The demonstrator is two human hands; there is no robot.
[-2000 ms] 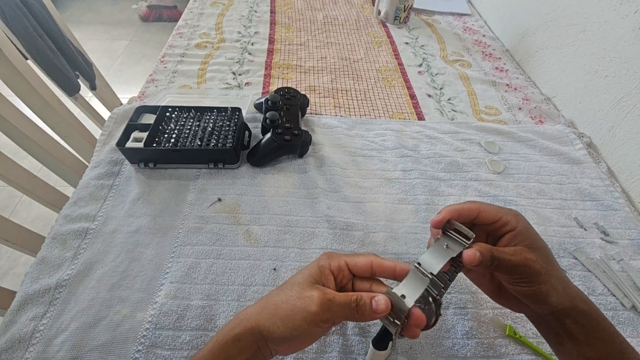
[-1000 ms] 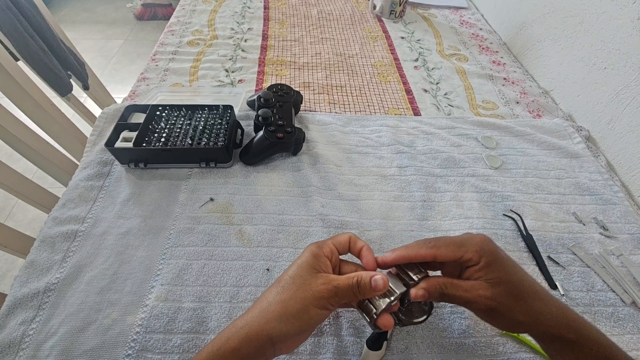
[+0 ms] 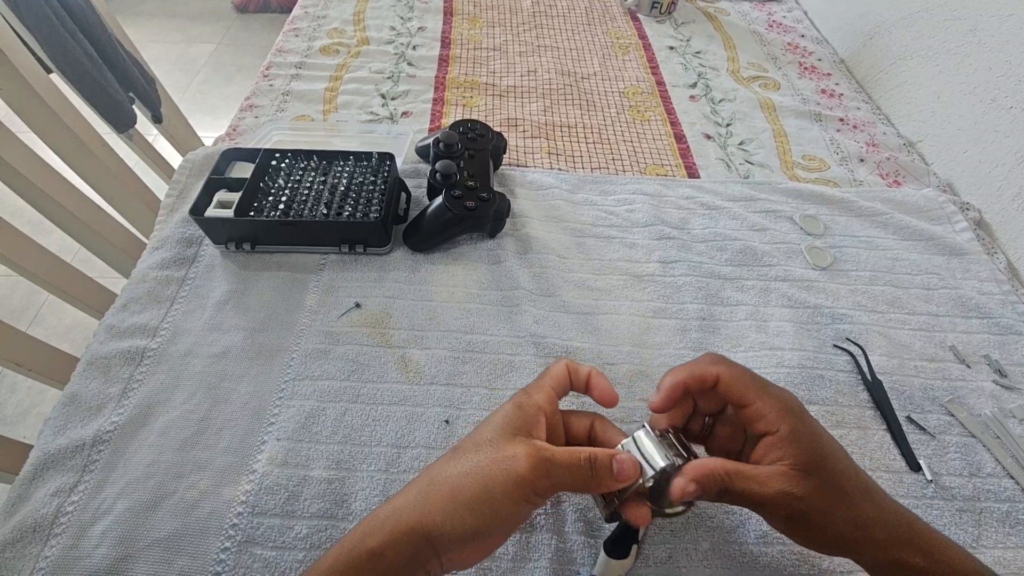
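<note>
A metal wristwatch (image 3: 658, 464) with a link bracelet is held low in the middle of the view. My left hand (image 3: 552, 448) grips the bracelet, its thumb lying on the shiny metal. My right hand (image 3: 744, 448) holds the watch from the other side, thumb at its lower edge and the other fingers curled above it. The bracelet is folded together, and the fingers hide parts of it. Just below the watch, a black and white tool handle (image 3: 620, 548) shows on the towel, partly hidden. Black curved tweezers (image 3: 886, 408) lie to the right of my right hand.
A bit set in a black case (image 3: 296, 232) and a black game controller (image 3: 464, 188) are at the back left. On the towel (image 3: 400, 448) lie two pale discs (image 3: 818, 256), a small screw (image 3: 352, 308) and metal strips (image 3: 988, 440). A mug (image 3: 656, 6) stands at the far edge.
Two seconds ago the bracelet was stretched out between my hands; now it is folded together. My right hand has moved down off its raised end, and the tweezers it hid are visible.
</note>
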